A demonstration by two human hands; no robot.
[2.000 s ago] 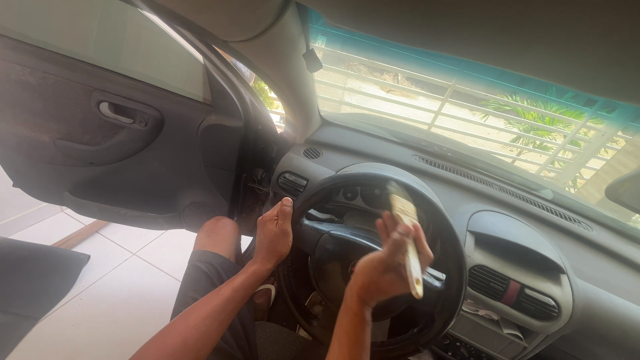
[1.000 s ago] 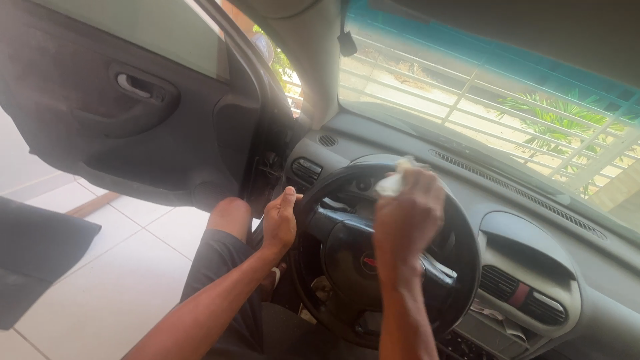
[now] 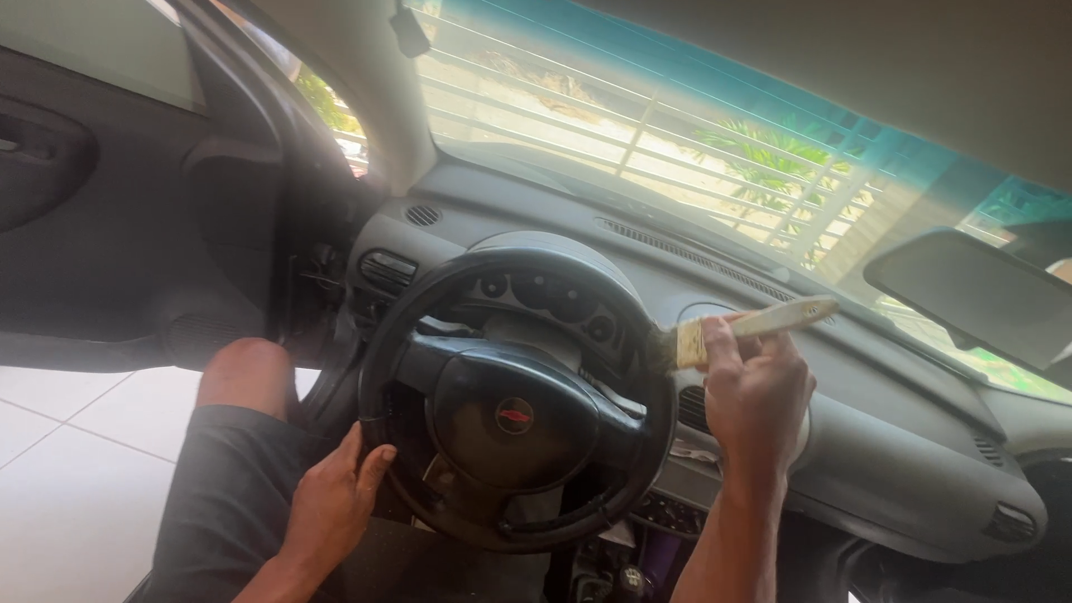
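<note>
My right hand grips a flat paintbrush with a pale handle. Its dark bristles meet the right side of the black steering wheel, whose hub bears a red emblem. My left hand is at the lower left of the rim, thumb raised and fingers around or against it; how firmly they close is partly hidden. Behind the wheel's upper part lies the instrument cluster.
The grey dashboard with air vents runs to the right below the windshield. A rear-view mirror hangs at the right. The driver's door stands open at the left, above a tiled floor. The gear knob is low in the middle.
My right hand has moved with the paintbrush from over the wheel's upper part to its right side. My left hand has gone lower along the rim. The view has shifted right.
</note>
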